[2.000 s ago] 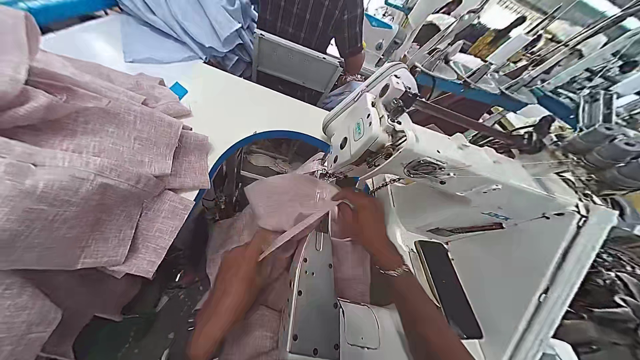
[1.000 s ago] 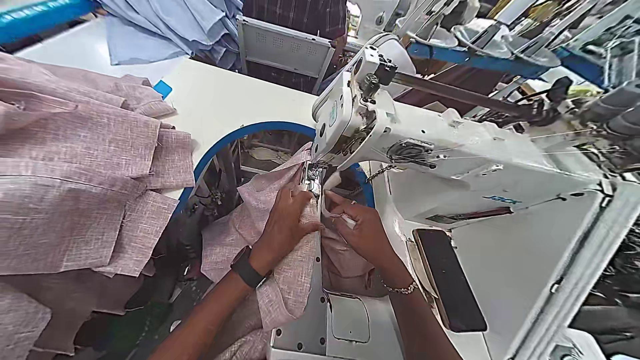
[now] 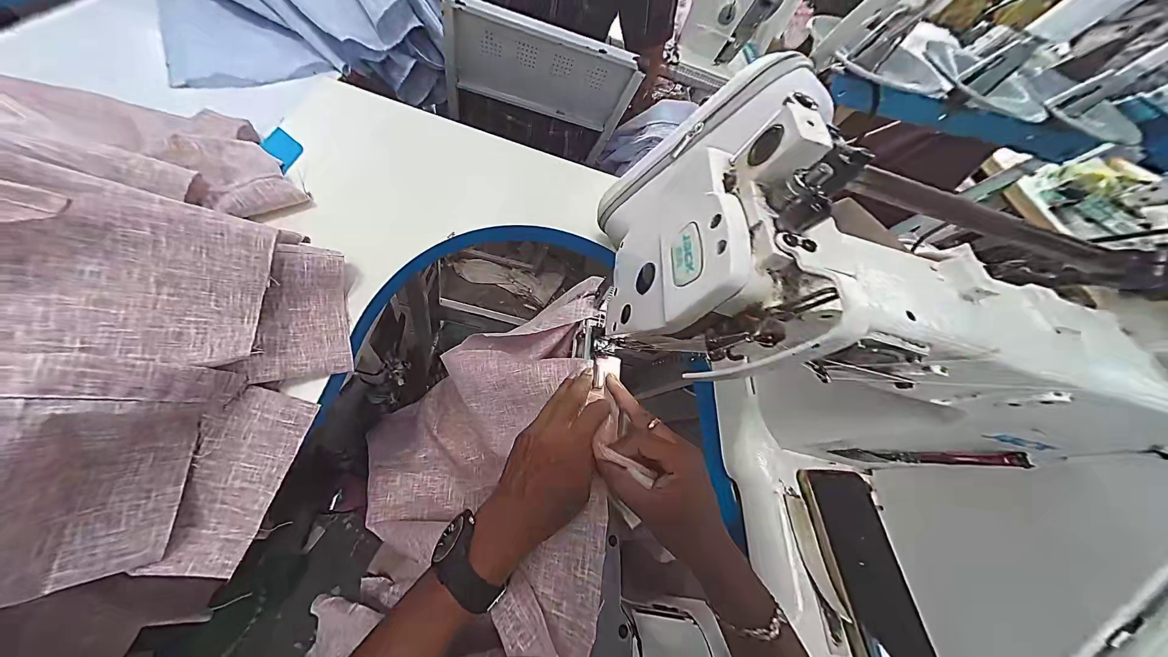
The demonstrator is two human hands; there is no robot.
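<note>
A pinkish woven fabric garment piece point(image 3: 511, 383) lies over the narrow arm of a white Jack industrial sewing machine point(image 3: 684, 255). My left hand point(image 3: 547, 456), with a black watch on the wrist, presses the cloth just in front of the presser foot point(image 3: 599, 342). On the other side of the seam, my right hand point(image 3: 662, 470), wearing a ring and a bracelet, pinches the folded cloth edge, its index fingertip close to the foot. Both hands nearly touch. The needle point cannot be made out.
Stacked pinkish cloth pieces point(image 3: 137, 301) cover the left of the white table point(image 3: 438, 164). Blue cloth point(image 3: 301, 36) lies behind. The table's blue-edged cutout point(image 3: 511, 235) surrounds the machine arm. A dark phone-like object point(image 3: 862, 557) rests at right. Part of another person shows at the top.
Two seconds ago my hands held a cloth edge raised and apart; now both are close together at the presser foot, with the cloth lying along the machine arm.
</note>
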